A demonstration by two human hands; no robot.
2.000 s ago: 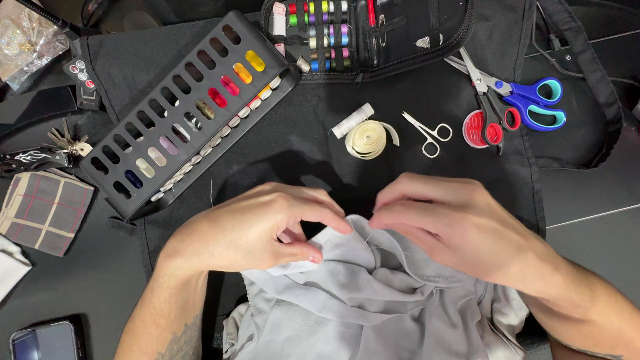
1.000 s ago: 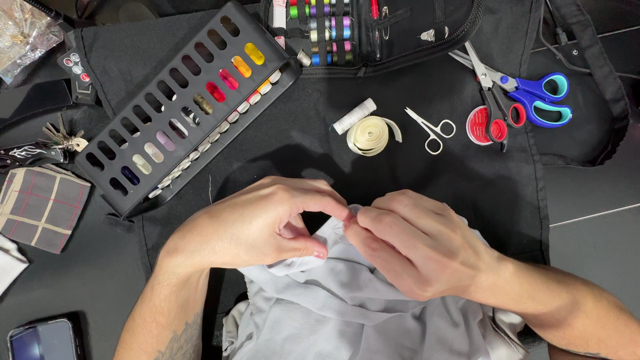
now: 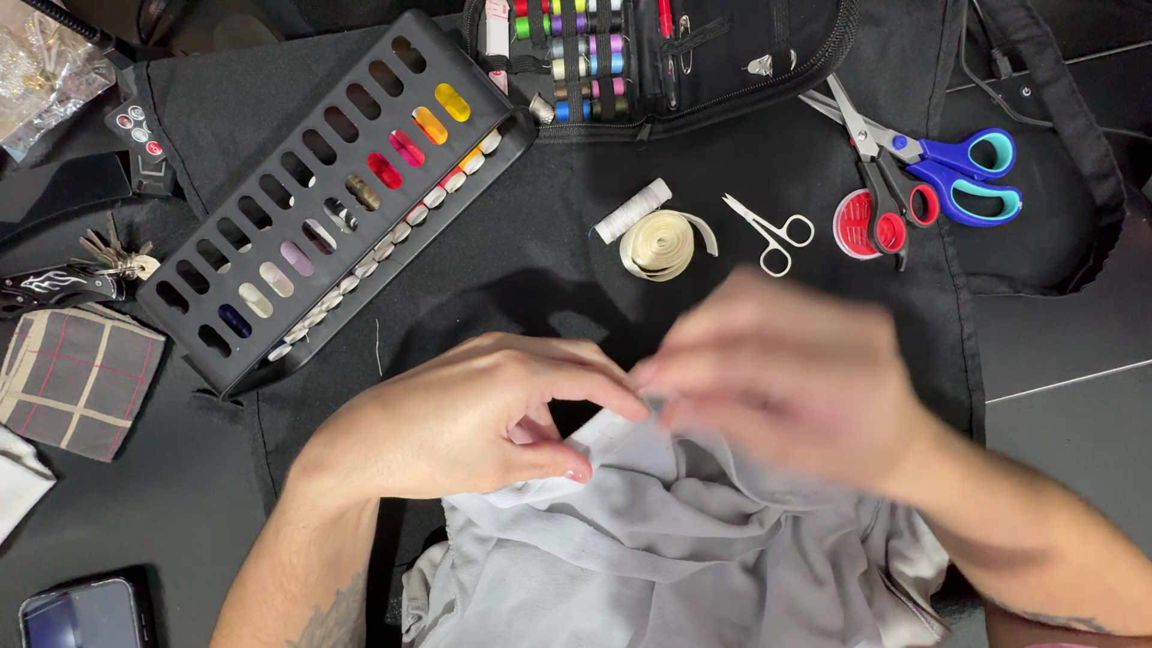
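Observation:
Light grey fabric [image 3: 630,549] lies in folds at the bottom centre. My left hand [image 3: 486,418] grips its upper edge between thumb and fingers. My right hand [image 3: 783,387], blurred, is at the same edge, its fingertips close to my left index finger; whether it holds a needle, thread or the fabric cannot be told. Above the hands are a white thread spool [image 3: 633,210], a coil of cream ribbon [image 3: 661,243] and small scissors [image 3: 770,234]. A black rack of thread spools [image 3: 297,180] stands at the upper left.
Blue-handled scissors [image 3: 967,175] and black-and-red scissors [image 3: 886,193] overlap beside a red pin box [image 3: 853,225]. An open sewing kit [image 3: 648,126] lies at the top. Keys [image 3: 117,256], a folded plaid cloth [image 3: 81,382] and a phone [image 3: 85,616] are at the left.
My right hand was close against my left fingertips a second ago; it now sits a little farther right and is blurred by motion. My left hand keeps its grip on the fabric.

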